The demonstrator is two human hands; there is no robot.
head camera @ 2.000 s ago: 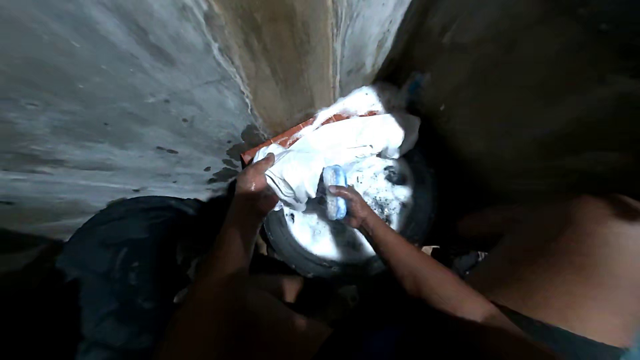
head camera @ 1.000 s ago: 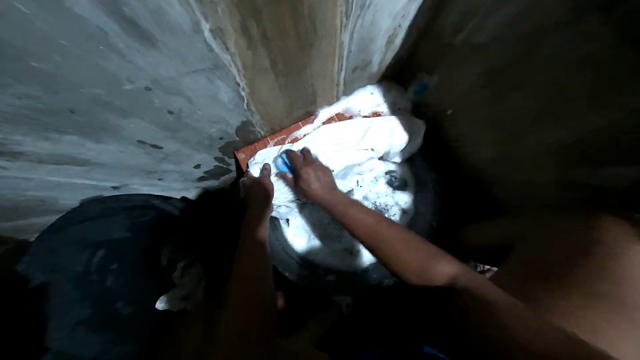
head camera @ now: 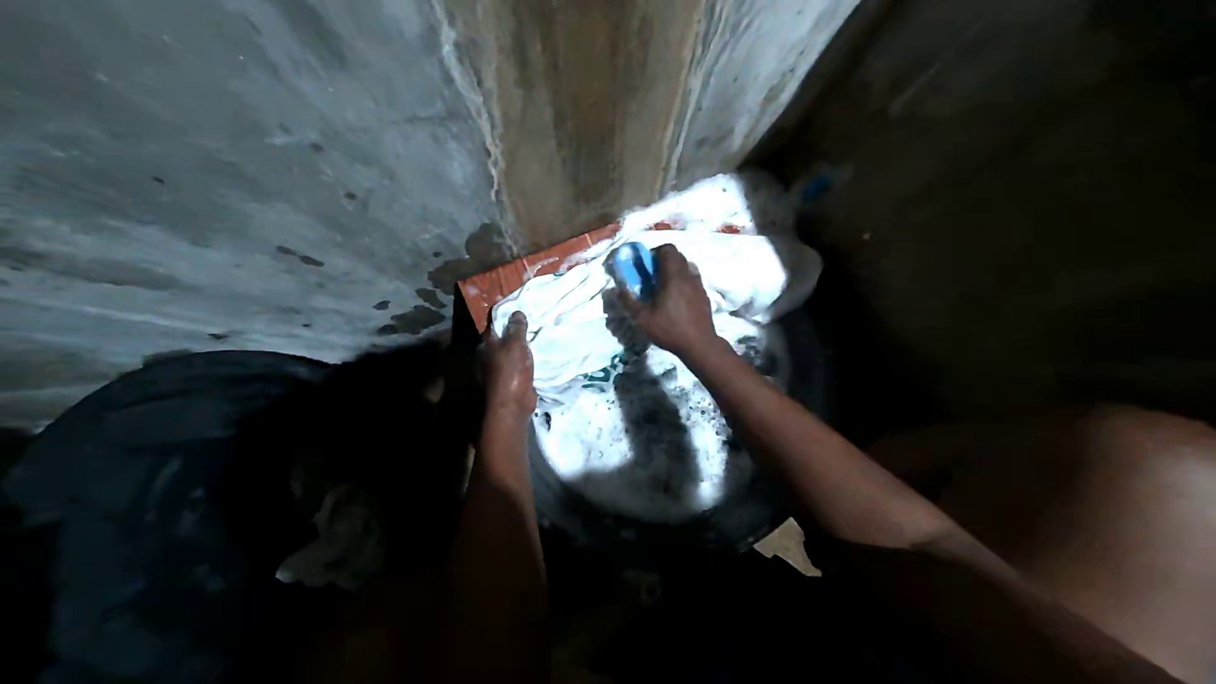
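A wet white cloth [head camera: 570, 323] lies bunched over a reddish-brown board [head camera: 546, 266] that rests across a dark round tub [head camera: 560, 513]. White suds [head camera: 655, 446] fill the part of the tub that shows. My left hand [head camera: 511, 366] grips the near left edge of the cloth, thumb on top. Above the middle of the cloth, my right hand [head camera: 674, 299] holds a blue-and-white scrub brush [head camera: 635, 270]; whether it touches the cloth cannot be told. Thick foam [head camera: 703, 204] covers the far right part of the board.
A stained concrete wall [head camera: 237, 171] rises behind the board, with a brownish column [head camera: 589, 104] in it. At the left stands a large dark container [head camera: 123, 484], and a pale crumpled cloth [head camera: 337, 546] lies beside it. A small blue object [head camera: 817, 185] is at the right.
The brush was low over the suds at first, then near my left hand, and is now farther right over the cloth. The cloth, lifted by my left hand at first, now lies spread on the board.
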